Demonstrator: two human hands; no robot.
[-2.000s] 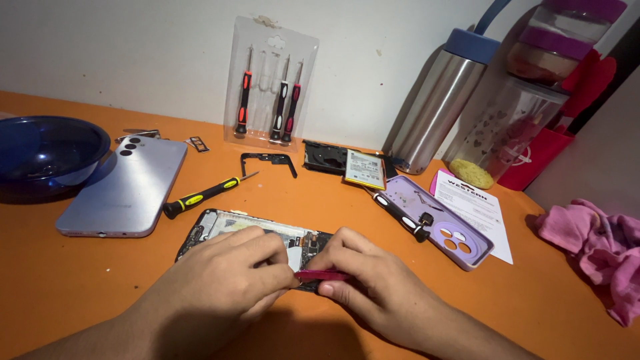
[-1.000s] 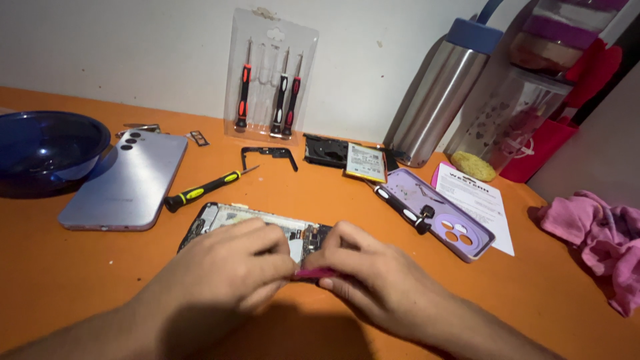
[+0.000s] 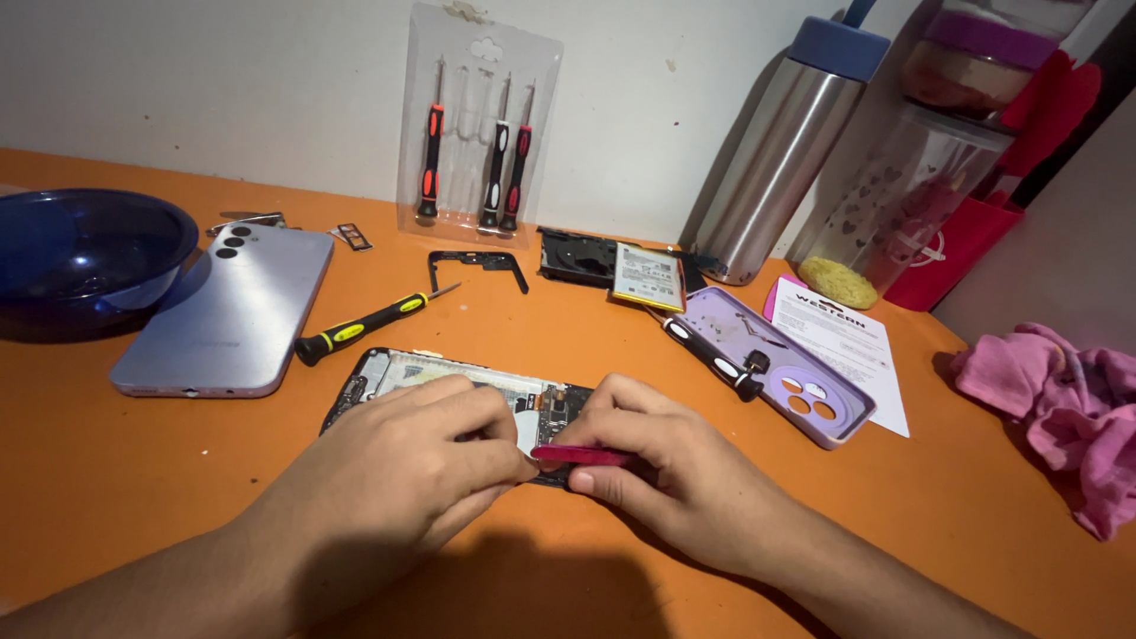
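An opened smartphone (image 3: 550,406) lies on the orange table, its circuit board and inner metal plate showing. My left hand (image 3: 426,457) rests over its left and middle part, fingers bent, with the fingertips at the phone's near edge; whether they pinch anything is hidden. Between the thumb and fingers of my right hand (image 3: 666,461) is a thin pink tool (image 3: 581,455), its tip close to my left fingertips above the phone. Behind the phone lie a yellow-and-black screwdriver (image 3: 366,328) and a black plastic frame piece (image 3: 479,260).
At left are a blue glass bowl (image 3: 89,257) and a lilac phone (image 3: 231,311). Packaged screwdrivers (image 3: 432,164) lean on the wall. Behind right stand a phone battery (image 3: 648,277), a purple case (image 3: 754,337) with a screwdriver (image 3: 710,355), a steel bottle (image 3: 781,151) and a pink cloth (image 3: 1047,399).
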